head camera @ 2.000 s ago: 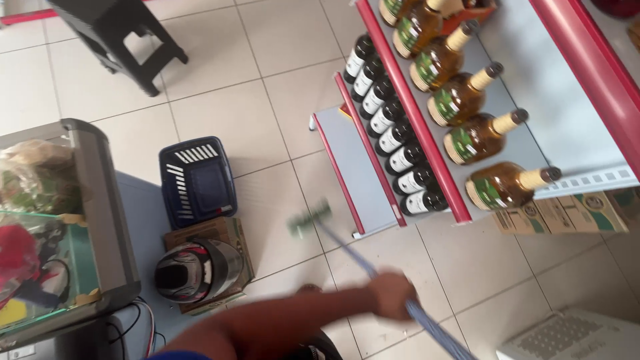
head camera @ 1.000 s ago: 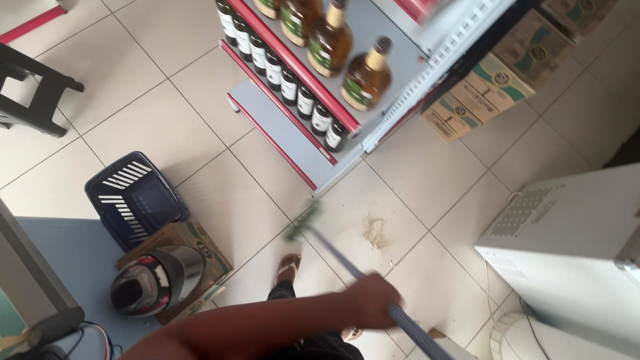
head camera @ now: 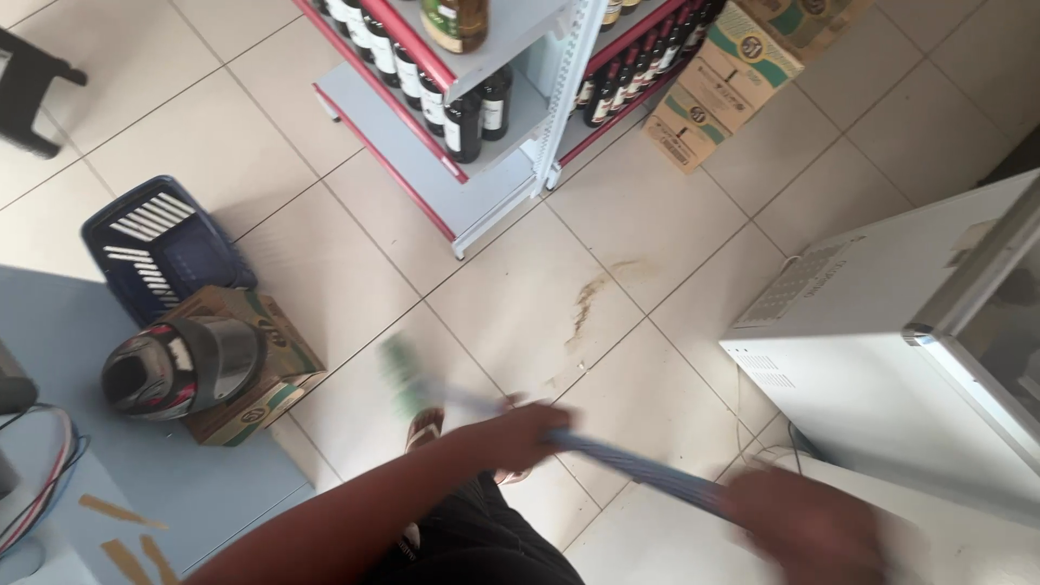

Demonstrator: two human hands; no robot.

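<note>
A broom with a blue striped handle [head camera: 650, 471] slants across the lower middle of the head view. My left hand [head camera: 532, 435] is closed around the handle's middle, nearer the bristles. Blurred at the lower right, my right hand [head camera: 804, 520] grips the handle's upper part. The green broom head [head camera: 400, 374] is blurred, just beyond my sandalled foot [head camera: 426, 426]. Brownish dirt [head camera: 587, 305] is smeared over the floor tiles, right of the broom head and apart from it.
Metal shelves [head camera: 487, 195] of bottles stand ahead, with cardboard boxes [head camera: 707, 89] behind. At left are a blue shopping basket [head camera: 166, 244], a motorcycle helmet [head camera: 183, 366] on a cardboard box [head camera: 280, 349], and a black stool [head camera: 28, 89]. A white appliance [head camera: 877, 341] stands at right.
The view has swung right, bringing the floor dirt and the white appliance further in. My right hand now shows on the handle; in the earlier frames only the left hand was visible.
</note>
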